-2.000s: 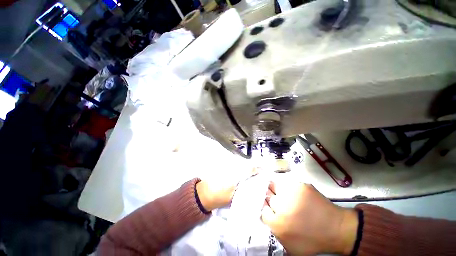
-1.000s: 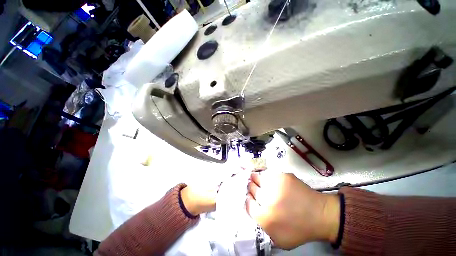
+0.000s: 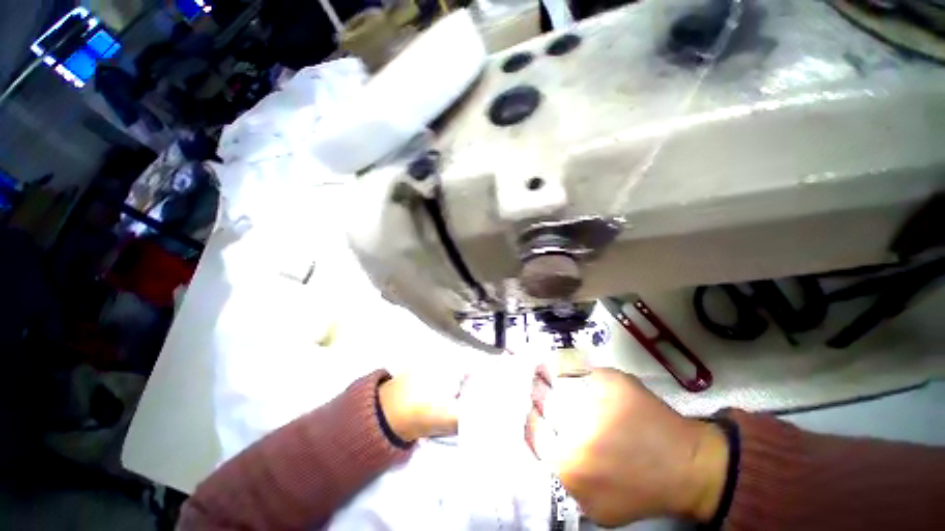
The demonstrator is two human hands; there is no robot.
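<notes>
White fabric [image 3: 414, 498], strongly overexposed, lies under the sewing machine head [image 3: 725, 156] and runs down toward me. My right hand [image 3: 617, 441] is closed on the fabric just in front of the needle area, its fingertips curled at the fabric's edge. My left hand [image 3: 423, 402] lies on the fabric to the left; its fingers are washed out by glare or covered by cloth, so its grip cannot be made out. The presser foot area [image 3: 554, 327] is small and blurred, just beyond my right fingertips.
Red-handled snips [image 3: 668, 347] lie right of the needle area. Black scissors [image 3: 762, 308] lie under the machine arm. More white cloth [image 3: 280, 135] is heaped behind at left. A white roll-like piece [image 3: 414, 93] leans by the head. The white table's edge [image 3: 166, 415] is at left.
The camera view has shifted back and forth, moving the machine across the picture. My hands stay by the needle area on the fabric, with only slight movement.
</notes>
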